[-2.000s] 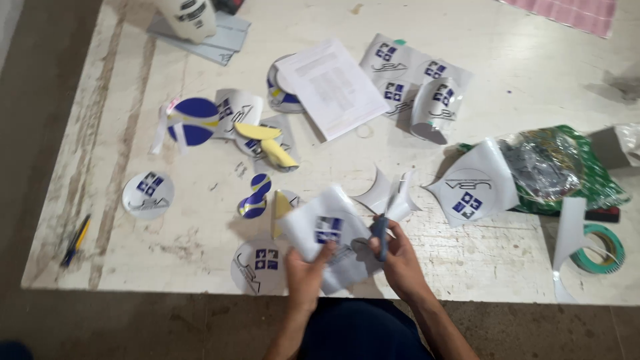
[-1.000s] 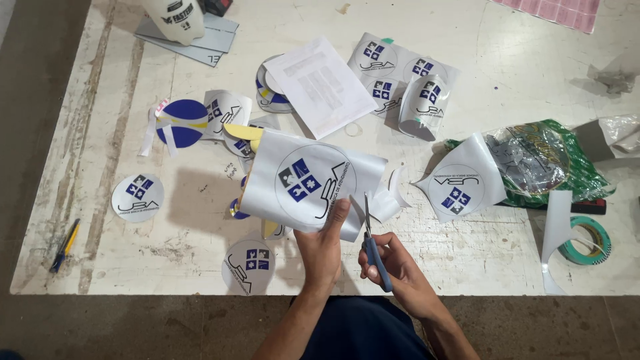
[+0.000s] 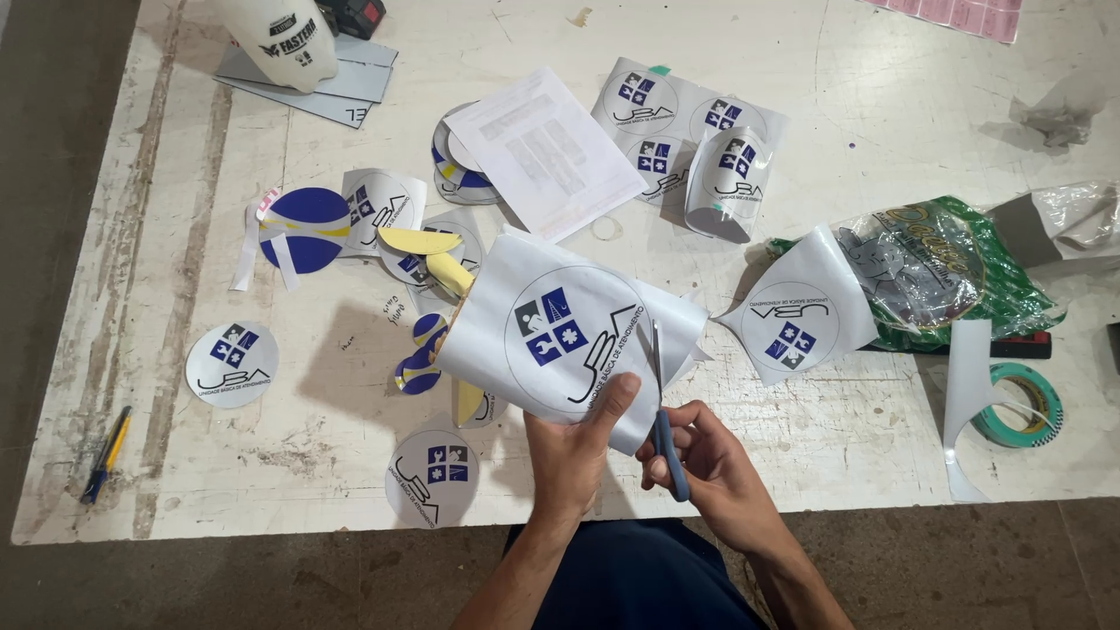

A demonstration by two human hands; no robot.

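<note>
My left hand point(image 3: 573, 446) grips a printed silver-white sticker sheet point(image 3: 499, 324) by its lower edge, thumb on top. The sheet bears a blue and grey logo inside a thin circle outline. Blue-handled scissors point(image 3: 668, 446) are in my right hand point(image 3: 709, 472), their blades at the sheet's right part, near the circle line. Round cut stickers lie on the table, one at the left point(image 3: 233, 364) and one near the front edge point(image 3: 433, 478). A partly cut sheet with curved edges point(image 3: 801, 306) lies to the right, beside a green plastic bag point(image 3: 1006, 289).
White paper point(image 3: 547, 153), more sticker sheets point(image 3: 647, 96) and a blue oval sticker point(image 3: 306, 229) lie behind. A white bottle point(image 3: 280, 44) stands at the back left. A yellow cutter knife point(image 3: 107, 455) is near the left edge, green tape point(image 3: 989, 420) at the right.
The sheet in my left hand has been raised and turned so that its printed circle faces up. The scissors have moved from beside it to its right part.
</note>
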